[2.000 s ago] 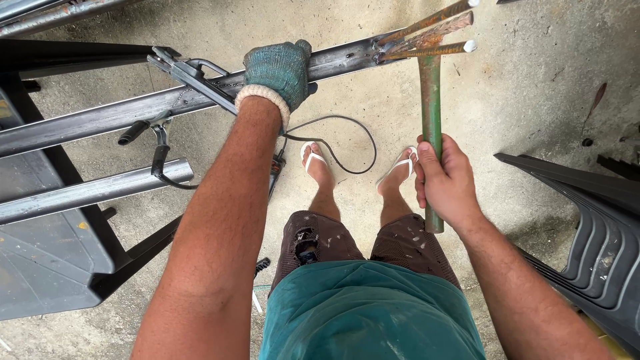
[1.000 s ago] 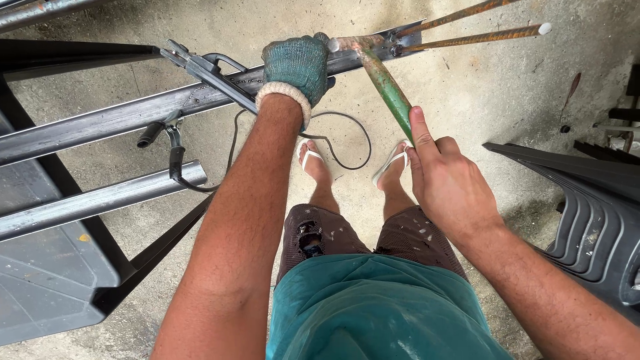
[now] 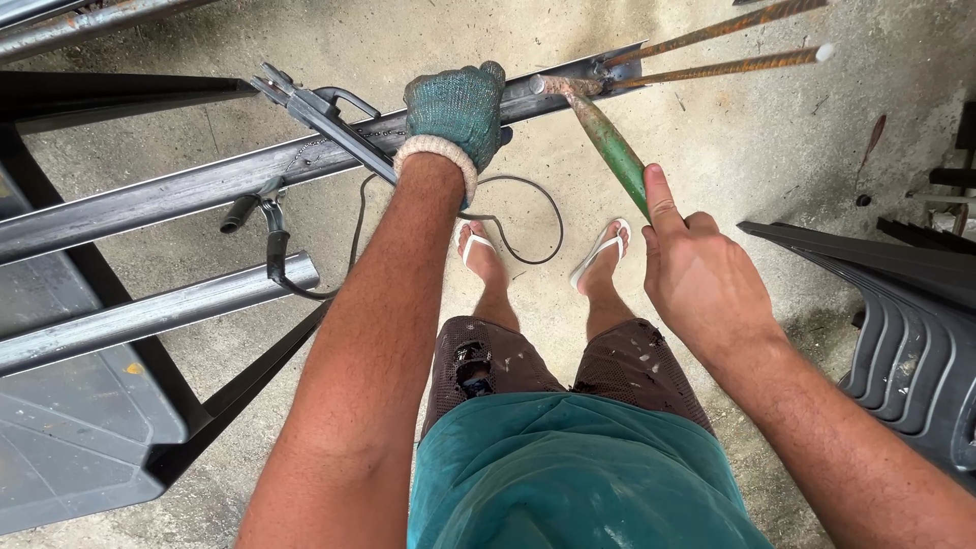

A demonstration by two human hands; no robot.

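My left hand point(image 3: 455, 114), in a blue-green knit glove, grips a long steel channel point(image 3: 175, 179) near its right end. A black welding electrode holder point(image 3: 328, 122) lies across the channel, against my glove's cuff. My bare right hand point(image 3: 701, 274) holds the green handle of a hammer point(image 3: 614, 152). The rusty hammer head is over the channel's end, beside the bases of two rusty rebar rods point(image 3: 717, 70) that stick out to the right. A ground clamp point(image 3: 271, 210) with a cable hangs at the channel's lower edge.
A second steel channel point(image 3: 160, 319) lies across an upturned grey plastic table point(image 3: 84, 450) with black legs at left. Stacked dark plastic chairs point(image 3: 907, 328) stand at right. A looped black cable point(image 3: 562, 221) lies on the concrete between my feet, which wear white flip-flops.
The hammer has moved left from the rods to the channel's end, its handle now slanting. My left hand and the electrode holder appear further right than two seconds ago.
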